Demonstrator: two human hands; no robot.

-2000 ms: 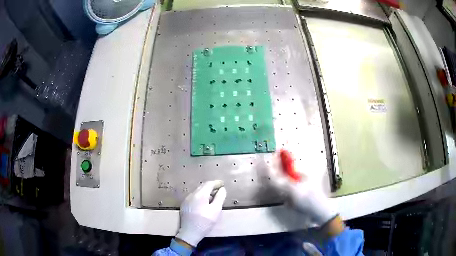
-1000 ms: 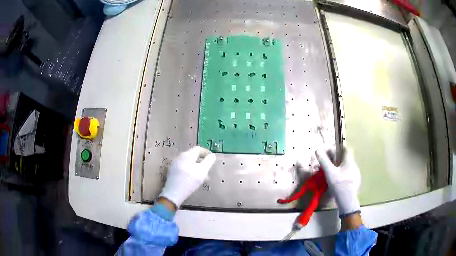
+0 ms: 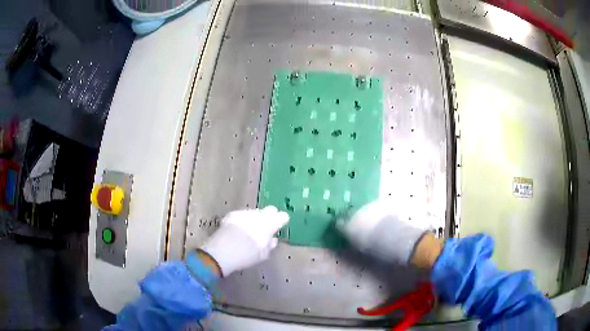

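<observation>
The pale green fixture plate (image 3: 323, 155) lies on the perforated grey metal table (image 3: 226, 142), with dark marks and pale squares in rows. My left hand (image 3: 242, 239), in a white knit glove, rests at the plate's lower left corner with its fingertips over the edge. My right hand (image 3: 382, 233), gloved and blurred, is over the plate's lower right corner; its fingertips are unclear. The red air blow gun (image 3: 414, 305) lies at the table's front edge below my right forearm, partly covered by the sleeve.
At the left is a panel with a yellow-red emergency stop (image 3: 107, 199) and a green button (image 3: 109, 235). A cream cover (image 3: 511, 155) with a label lies right of the metal table. Part of a light blue fan (image 3: 152, 16) shows at the upper left.
My right hand has let go of the red blow gun and moved left onto the plate's lower right corner. My left hand stays by the lower left corner. The view has shifted.
</observation>
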